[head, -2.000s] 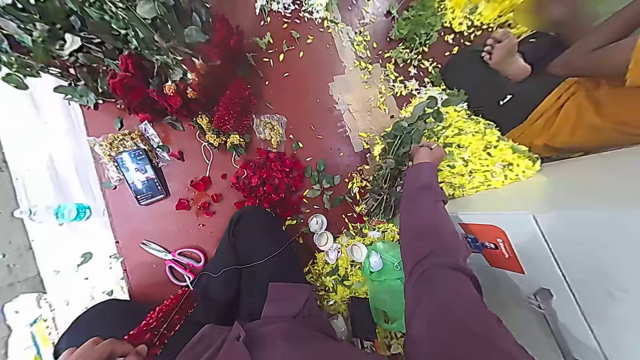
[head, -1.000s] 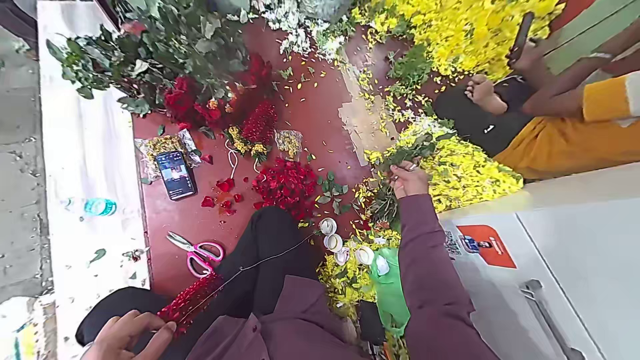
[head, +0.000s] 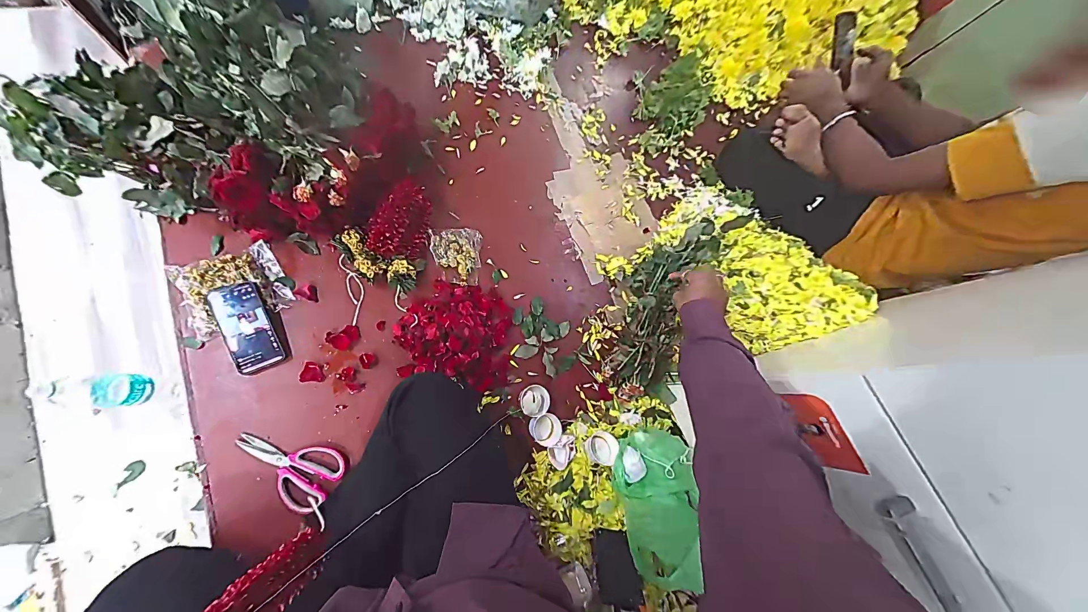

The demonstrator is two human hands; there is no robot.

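Observation:
My right hand (head: 701, 287) reaches onto a bundle of green leafy stems (head: 650, 314) beside yellow petals (head: 790, 289); its fingers are partly hidden, so its grip cannot be told. My left hand is out of view. A red petal garland (head: 276, 569) lies at the lower left by my leg, with a thread (head: 408, 491) running from it over my lap towards white thread spools (head: 545, 428). Pink-handled scissors (head: 297, 470) lie spread on the red floor. Near my knee is a heap of red rose petals (head: 459, 331).
Rose stems (head: 212, 110) fill the upper left. A phone (head: 247, 328) rests by a bag of small yellow flowers (head: 219, 285). A green plastic bag (head: 659, 510) lies beside my right sleeve. Another person's hands (head: 837, 85) hold a dark object. A white cabinet (head: 977, 425) stands at right.
My left hand, on the red garland at the lower left before, has gone out of view. My right hand stays at the green stems. The other person's hands have come together around the dark object.

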